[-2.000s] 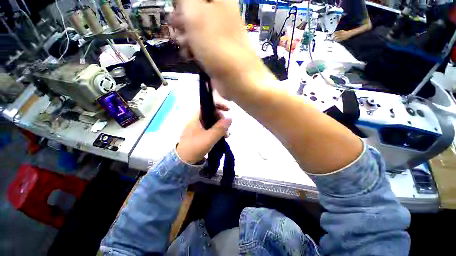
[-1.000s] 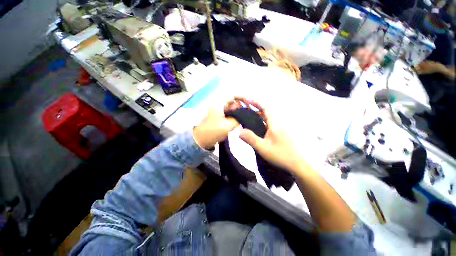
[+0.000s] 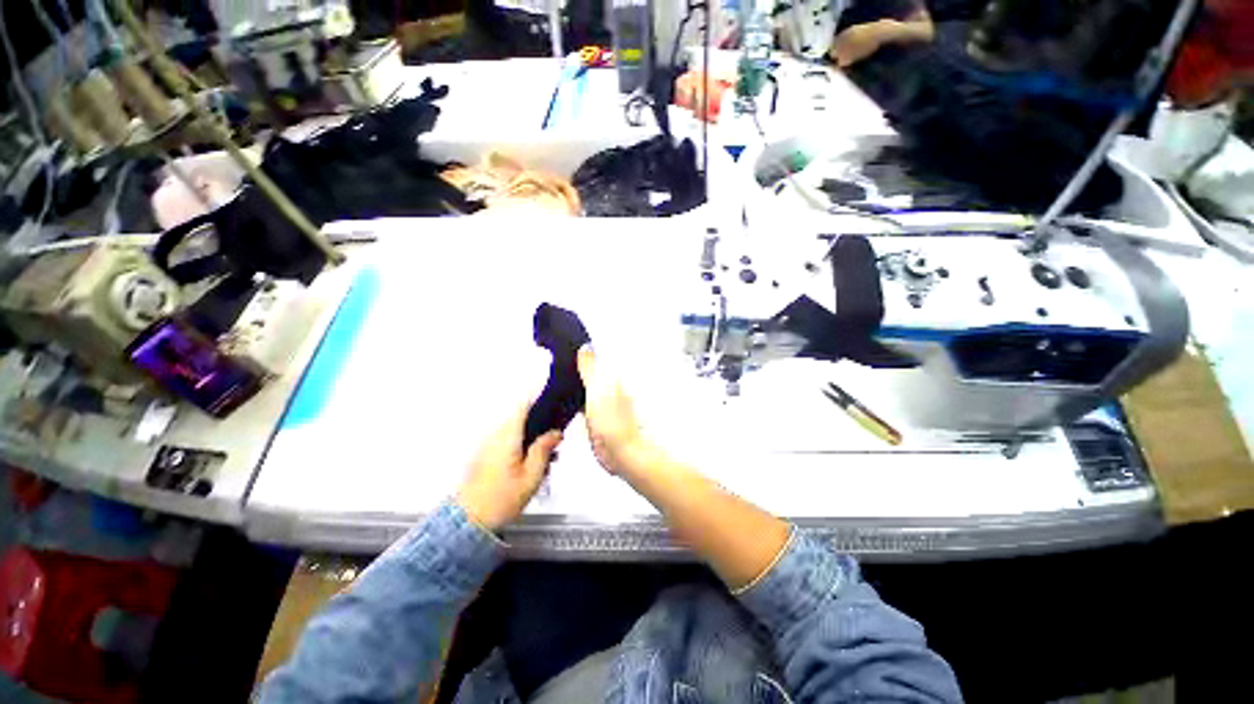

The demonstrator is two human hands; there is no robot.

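Observation:
A narrow black band (image 3: 560, 369), seemingly an elastic band, is bunched upright between my hands over the white table. My left hand (image 3: 506, 472) holds its lower end from the left, with the thumb on it. My right hand (image 3: 607, 413) lies against its right side, fingers pointing away from me; its fingertips are partly hidden. The sewing machine (image 3: 1018, 310), white with a blue stripe, stands to the right. Its needle area (image 3: 726, 344) is right of my hands.
Yellow-handled snips (image 3: 864, 413) lie right of the needle. A black cloth scrap (image 3: 855, 282) drapes over the machine. At left are a lit phone (image 3: 193, 366) and another machine (image 3: 90, 296). A red stool (image 3: 69, 612) stands lower left. Another person's arm (image 3: 884, 35) shows at the back.
The black band was pulled long, then looped open between both hands; now it is bunched narrow. My hands are close together. The view has swung so the machine shows more fully at right.

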